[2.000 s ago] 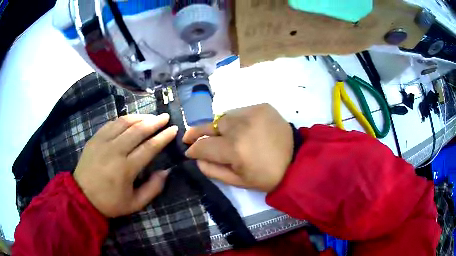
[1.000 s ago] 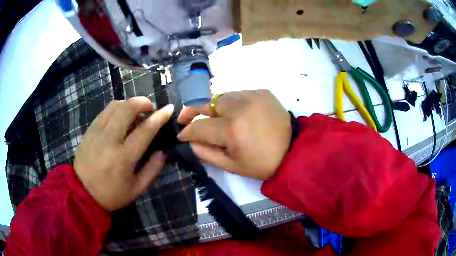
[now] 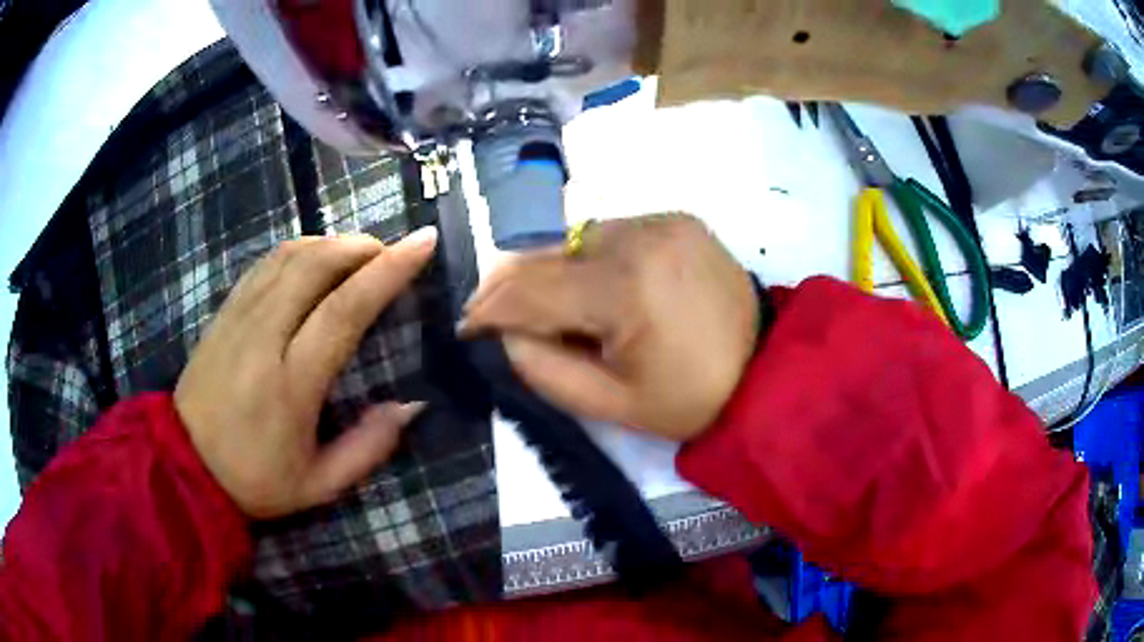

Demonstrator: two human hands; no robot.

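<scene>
Plaid fabric (image 3: pixel 414 527) lies flat on the white table, its upper right part under the presser foot (image 3: pixel 435 173). A black fabric strip (image 3: pixel 571 458) with a notched edge runs from near the foot along the plaid's right edge to the table's front. My left hand (image 3: pixel 295 364) lies spread, palm down, on the plaid, fingertips at the strip. My right hand (image 3: pixel 627 326) pinches the strip between thumb and fingers just below the grey-blue attachment (image 3: pixel 521 188). The fingertips are slightly blurred.
The white sewing machine head is above my hands, with a brown board (image 3: pixel 866 63) at upper right. Scissors with yellow and green handles (image 3: pixel 935 251) lie to the right. Black scraps (image 3: pixel 1081 270) lie further right. Ruler tape (image 3: pixel 715 532) edges the table; blue plastic is below.
The plaid has shifted up toward the machine. My left hand has flattened from a more bent grasp at the strip. My right hand keeps to the strip. The view has shifted slightly.
</scene>
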